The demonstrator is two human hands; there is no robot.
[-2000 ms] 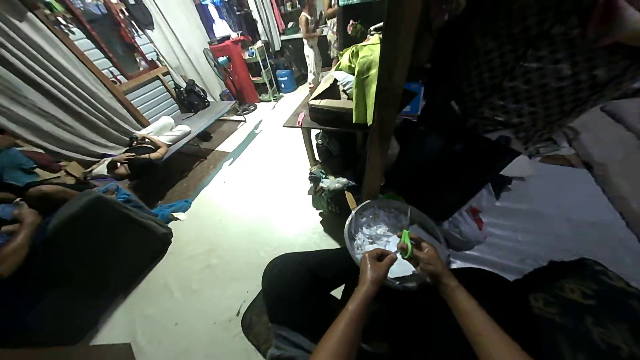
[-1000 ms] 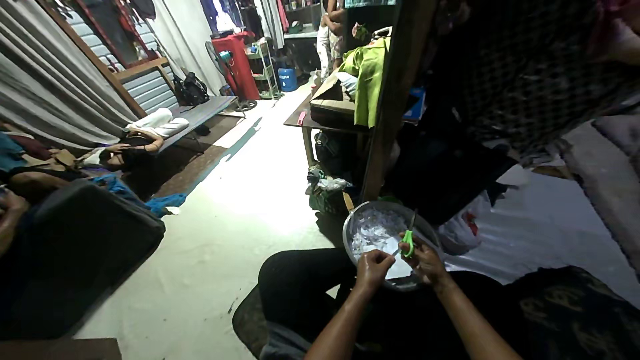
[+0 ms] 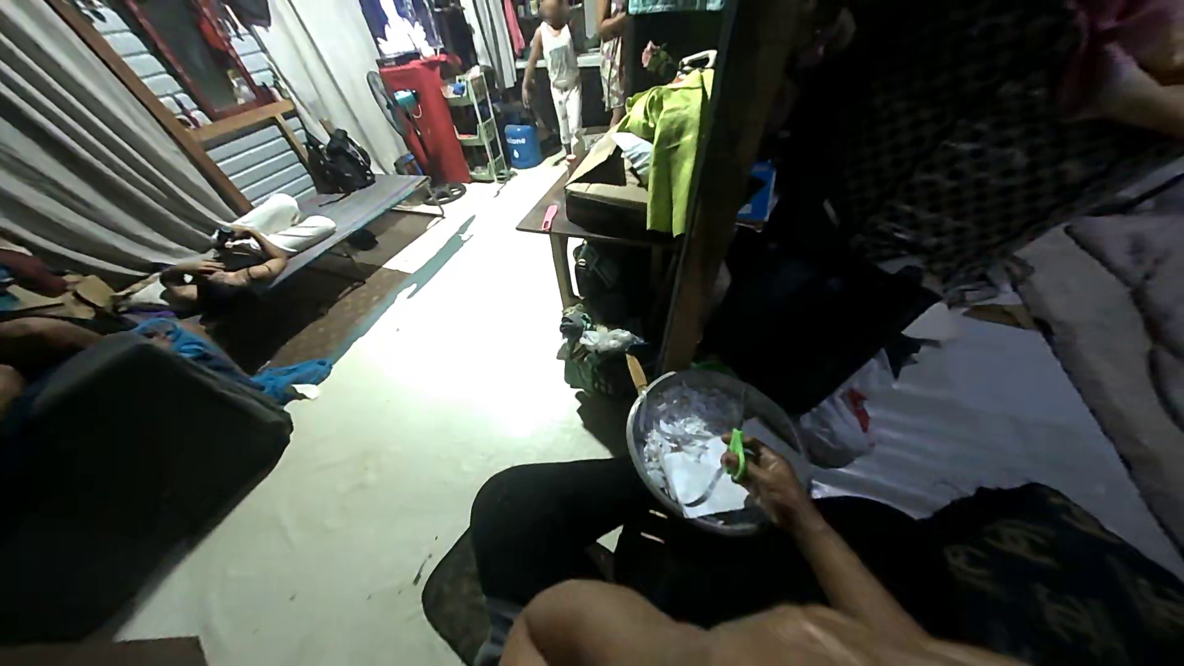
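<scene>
My right hand (image 3: 775, 479) grips green-handled scissors (image 3: 737, 455) over the right part of a round metal basin (image 3: 635, 444). Inside the basin lie many small white scraps (image 3: 683, 433) and a larger flat white piece (image 3: 708, 483), whose material I cannot tell. A wooden handle (image 3: 636, 373) sticks up at the basin's far left rim. Across the bottom of the view lies my bent left arm, reaching to the right over my lap; its hand is out of view.
A white plastic bag (image 3: 846, 425) touches the basin's right side. Behind stand a wooden post (image 3: 708, 250) and a table (image 3: 536, 217) with a box and green cloth. A dark padded seat (image 3: 148, 462) is at left. People are at the bench and far back.
My left hand has left the basin, where it was beside my right hand, and its arm now crosses low to the right. My right hand still holds the scissors.
</scene>
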